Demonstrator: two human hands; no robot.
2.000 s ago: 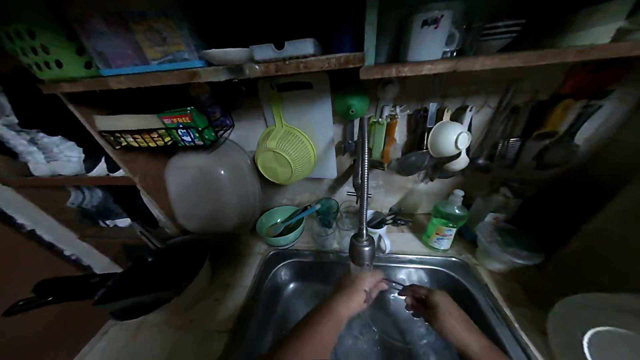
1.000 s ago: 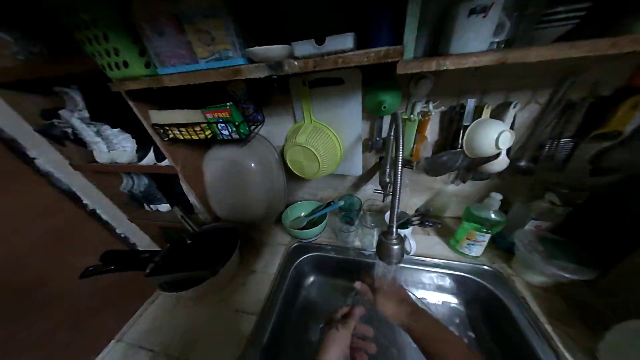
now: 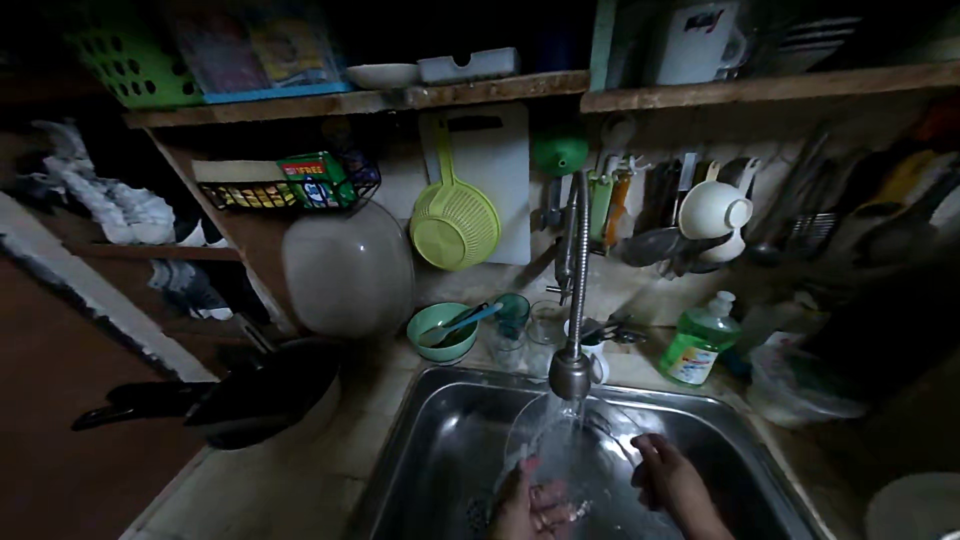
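Water runs from the metal faucet head (image 3: 570, 375) into the stainless steel sink (image 3: 442, 420). My left hand (image 3: 531, 504) is low in the sink beside the stream, palm up with fingers apart; wet glints show at its fingertips. To the right of the water is my right hand (image 3: 666, 480), fingers curled; whether they grip anything thin is unclear. A round, see-through rim (image 3: 517, 427), perhaps of a clear dish or lid, shows in the sink behind the hands. Its lower part is hidden by splashing water and my left hand.
Behind the sink stand a green bowl with utensils (image 3: 442, 330), drinking glasses (image 3: 546, 330), a white mug (image 3: 600, 364) and a green dish soap bottle (image 3: 699, 345). A dark pan (image 3: 262, 397) sits at left. A yellow-green strainer (image 3: 455, 225) hangs on the wall, below a wooden shelf (image 3: 495, 90).
My hands were close together under the faucet; now they are apart, one on each side of the stream. The left hand has turned its palm up.
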